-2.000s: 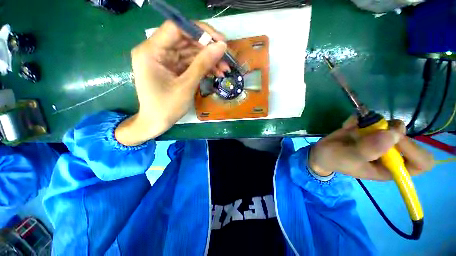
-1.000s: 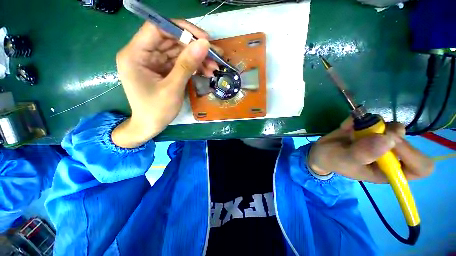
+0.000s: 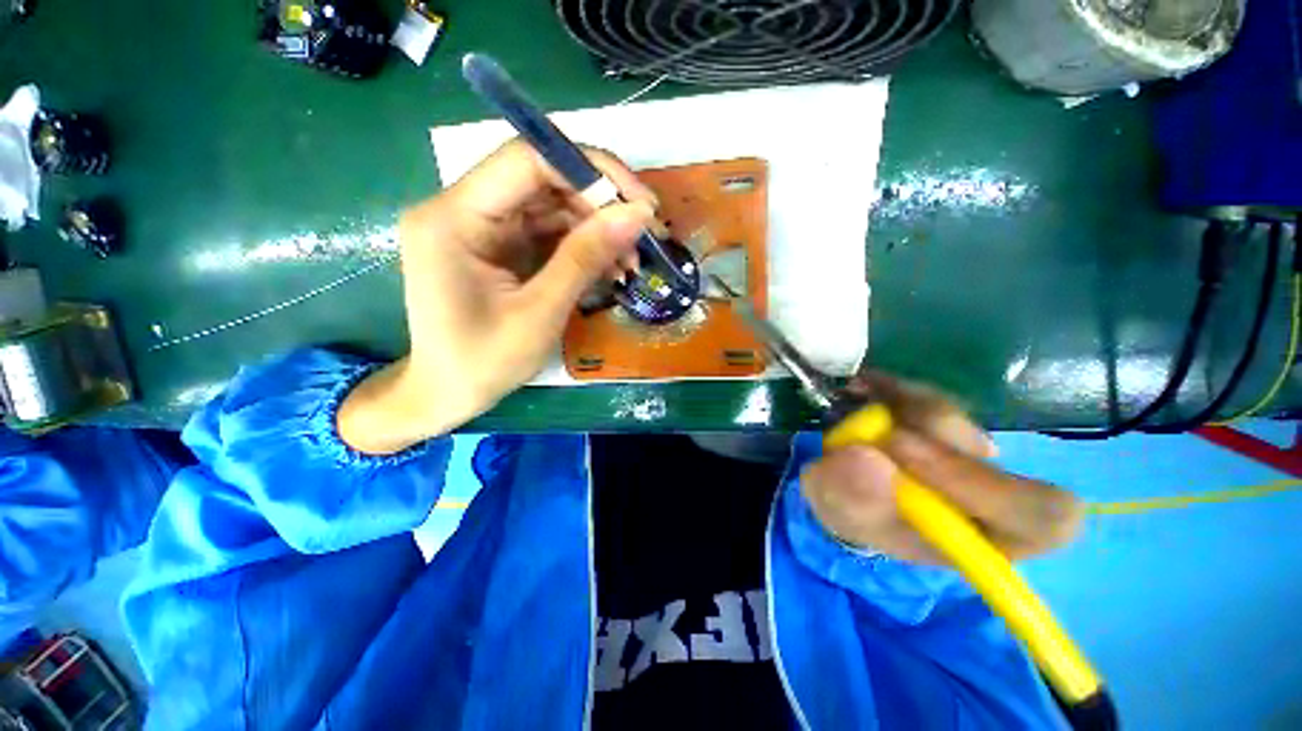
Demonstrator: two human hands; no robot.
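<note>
A black round board (image 3: 657,290) with pale pads sits at the middle of the orange-brown fixture plate (image 3: 735,214), which lies on white paper (image 3: 833,214). My left hand (image 3: 500,286) holds slim dark tweezers (image 3: 543,136) with a pale band; their tips are at the board's upper edge, partly hidden by my fingers. My right hand (image 3: 928,486) grips the yellow-handled soldering iron (image 3: 985,571). The iron's tip is close to the board's right side; whether it touches cannot be told. My right hand is slightly blurred.
A fan grille (image 3: 757,36) and a round can (image 3: 1107,36) stand beyond the paper. A blue box (image 3: 1228,114) with cables is at right. Black round parts (image 3: 69,143) lie at left, above a metallic block (image 3: 64,364). Thin wire (image 3: 271,296) lies left of my hand.
My right hand has brought the iron left, from beside the paper to the board. The view has shifted, showing more of the fan and can. My left hand still holds the tweezers at the board.
</note>
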